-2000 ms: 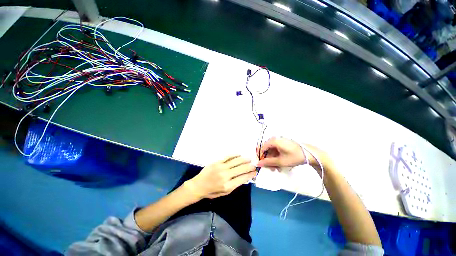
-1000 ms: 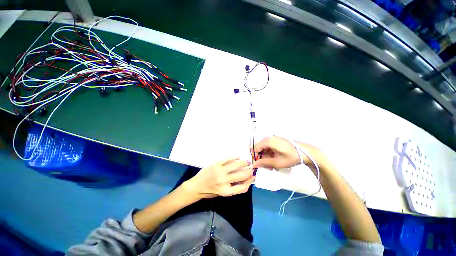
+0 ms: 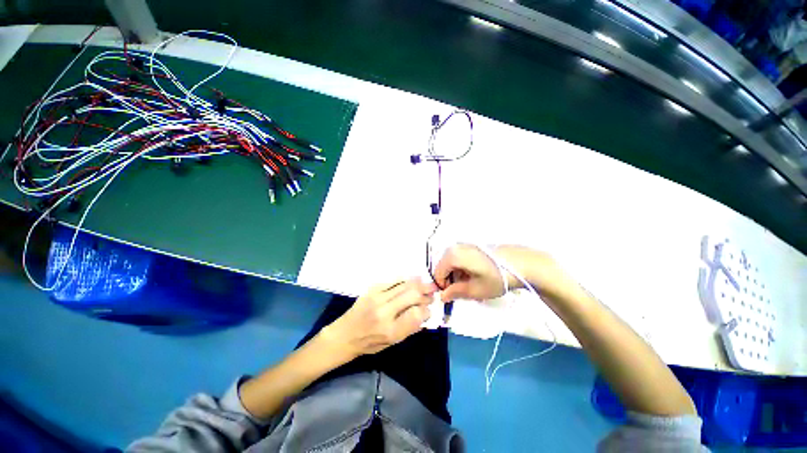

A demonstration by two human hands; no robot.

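A thin wire harness (image 3: 439, 181) runs up the white bench from my fingers, with small black connectors along it and a loop at its far end. My left hand (image 3: 382, 315) and my right hand (image 3: 471, 273) meet at its near end by the bench's front edge, both pinching the wires. A slim black plug (image 3: 448, 311) hangs just below my right fingertips. A white cable (image 3: 529, 356) passes over my right wrist and hangs past the bench edge. A pale piece lies under my hands; its shape is hard to see.
A tangled harness bundle (image 3: 168, 133) lies on the green mat (image 3: 221, 217) at left, one white loop hanging over the edge. A dotted white panel (image 3: 745, 305) lies at the bench's right. A dark green belt (image 3: 354, 44) runs behind. A blue stool (image 3: 133, 274) stands below left.
Both hands have shifted slightly left. The harness's near part has moved left and bends more. The black plug now shows below my right fingers. The white cable's hanging loop has shifted left.
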